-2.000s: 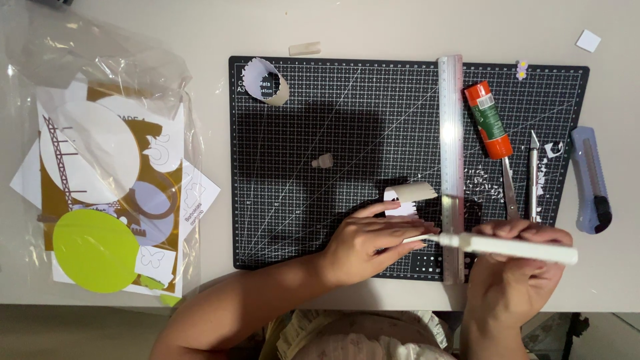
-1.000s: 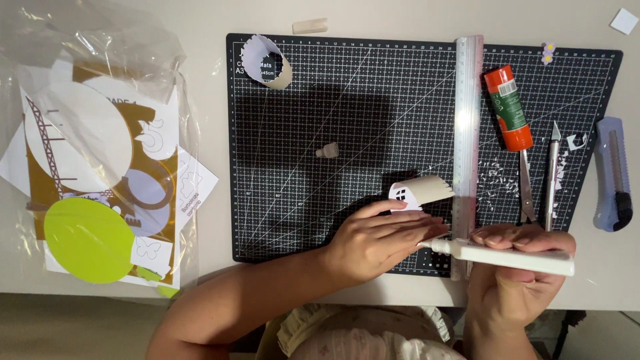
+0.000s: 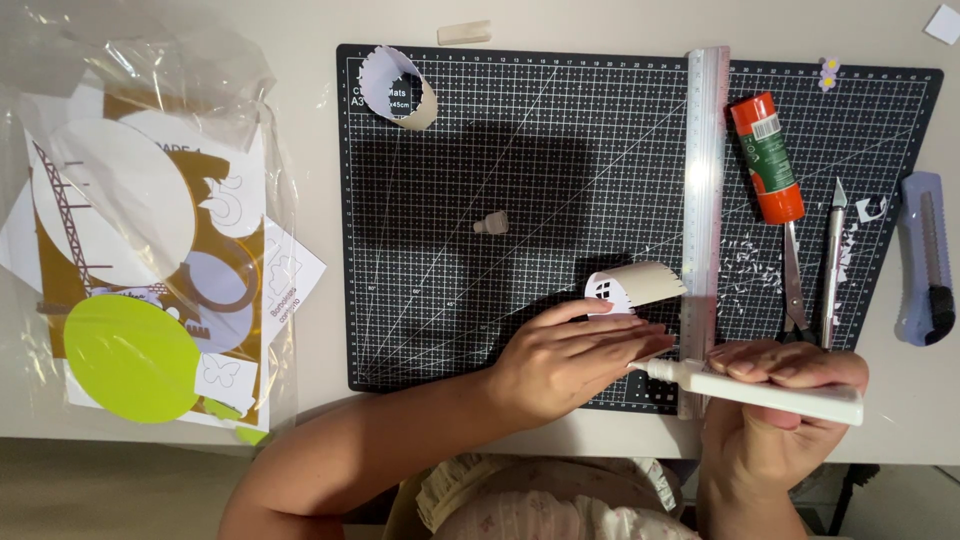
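Observation:
My left hand (image 3: 559,364) holds a curled paper piece (image 3: 637,283) with a small cut-out window and a notched edge, above the cutting mat. My right hand (image 3: 780,412) grips a white glue bottle (image 3: 776,394), tilted nearly flat, its narrow nozzle pointing left at the fingertips of my left hand. The exact spot the nozzle touches cannot be made out. A small translucent cap (image 3: 492,223) lies on the black cutting mat (image 3: 450,300). Near the mat's upper left corner stands a paper ring (image 3: 424,105) with toothed edges.
A metal ruler (image 3: 705,150) crosses the mat. Right of it lie a glue stick (image 3: 766,157), scissors (image 3: 793,285), a craft knife (image 3: 834,262), paper scraps (image 3: 746,262) and a lilac utility knife (image 3: 926,255). A clear bag (image 3: 150,67) with printed and cut paper is at left.
The bottle's nozzle stays at my left fingertips, while its body has tilted slightly. My left hand keeps hold of the curled paper. The view has shifted slightly.

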